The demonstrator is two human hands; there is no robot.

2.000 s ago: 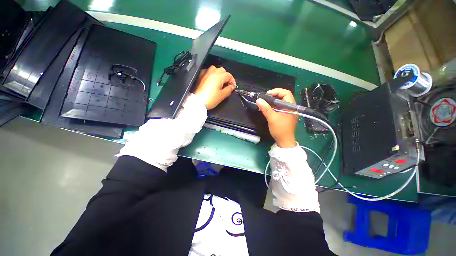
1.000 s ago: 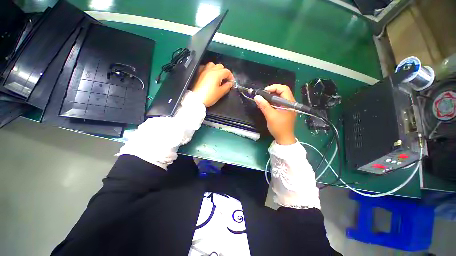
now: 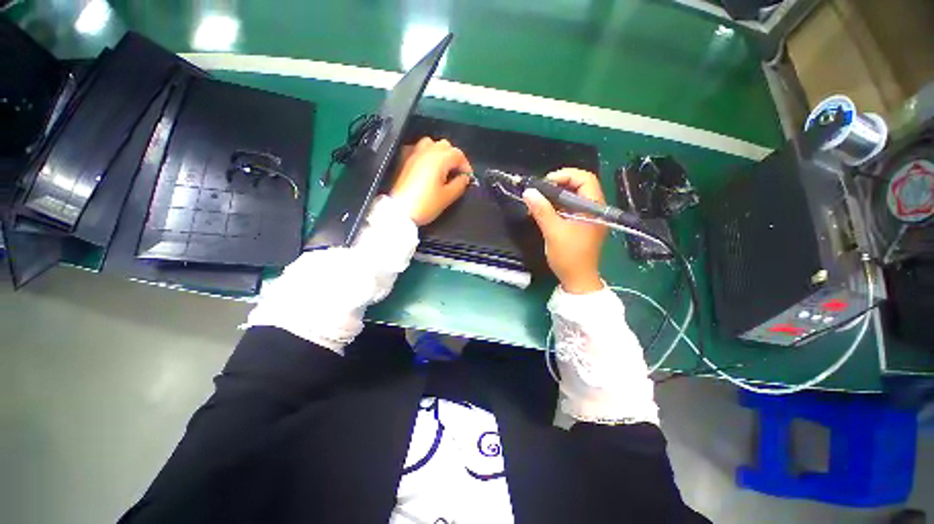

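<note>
My right hand (image 3: 576,227) holds a dark soldering iron (image 3: 589,205) like a pen, its tip pointing left over the work stack. My left hand (image 3: 432,182) has thumb and forefinger pinched at a small, thin lead (image 3: 472,180), a little left of the iron's tip. A glossy black panel (image 3: 381,154) stands tilted against the left hand and forearm, with a black cable coil (image 3: 358,139) on its far side. Under both hands lies a stack of black panels (image 3: 481,227) with a pale lower edge.
Black panels (image 3: 227,174) lie fanned at left. Right of the stack is a small black iron stand (image 3: 656,194). A black soldering station (image 3: 780,251) with red displays, a wire reel (image 3: 846,131) and a fan (image 3: 911,194) stand at right. A grey-white cable loops at the bench edge. A blue stool (image 3: 835,445) is below.
The iron's tip and the left fingertips are slightly farther apart, and the smoke seen a second ago is gone. The tilted panel leans at a slightly different angle. The view has shifted a little.
</note>
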